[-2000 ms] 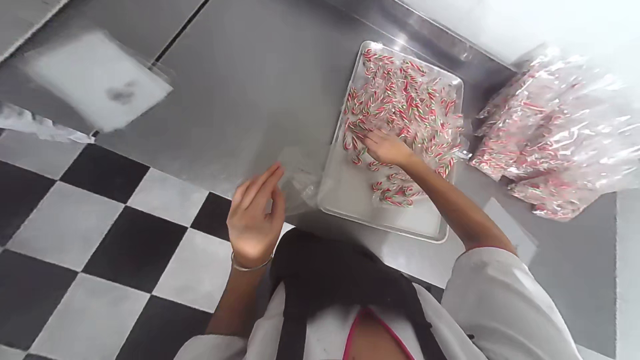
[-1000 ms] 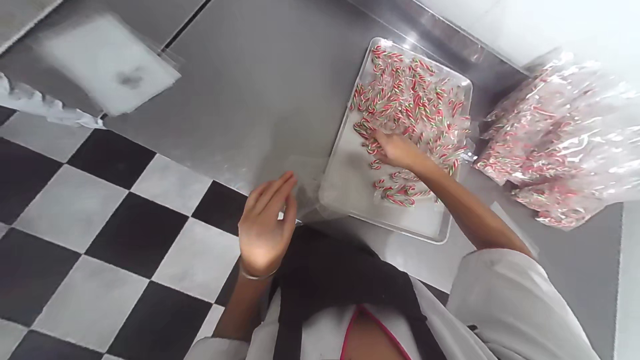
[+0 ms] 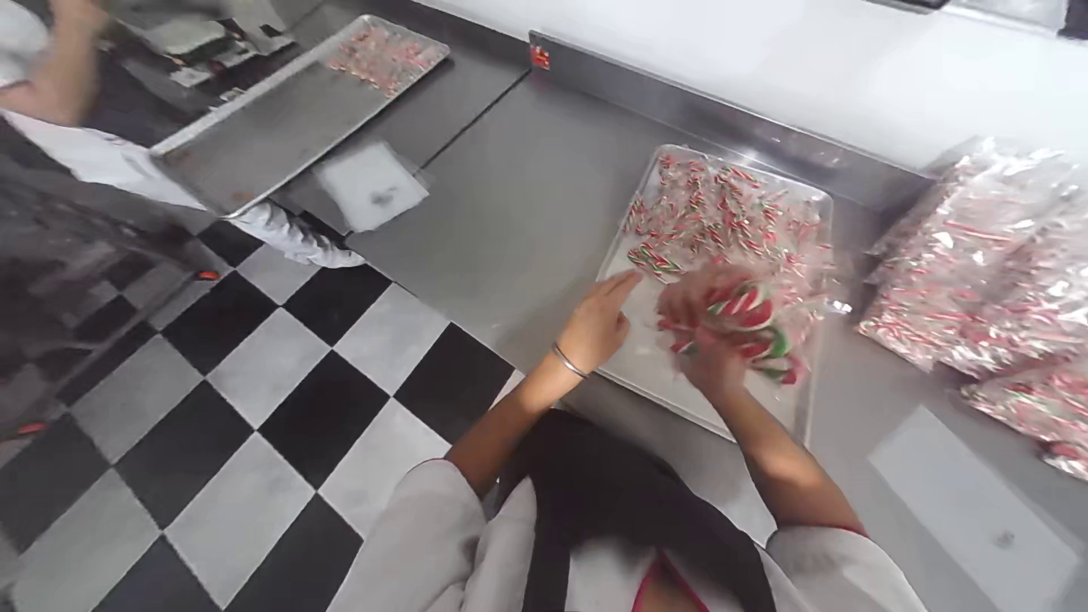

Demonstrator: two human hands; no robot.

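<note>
A metal sheet tray (image 3: pixel 619 361), lined in white, holds many small wrapped candy canes (image 3: pixel 697 204), striped red, green and white, mostly over its far part. Above the tray's near right part, my right hand (image 3: pixel 714 361) grips a blurred bunch of candy canes (image 3: pixel 748 319); whether a bag surrounds them I cannot tell. My left hand (image 3: pixel 597 327) is over the tray's left edge, index finger stretched toward the nearest candy canes. Nothing shows in it, and its fingers are partly apart.
Large clear bags of candy canes (image 3: pixel 960 272) lie at the right, beyond a white sheet (image 3: pixel 973 510). Left of the tray is a stack of clear bags (image 3: pixel 370 187). A second tray (image 3: pixel 280 127) with candy stands at the upper left, beside another person's arm (image 3: pixel 68 68). A low wall backs the steel table (image 3: pixel 510 195).
My right hand has lifted from the candy pile with a bunch in it. My left hand has moved to the tray's left edge. The view has swung left, bringing the second tray in.
</note>
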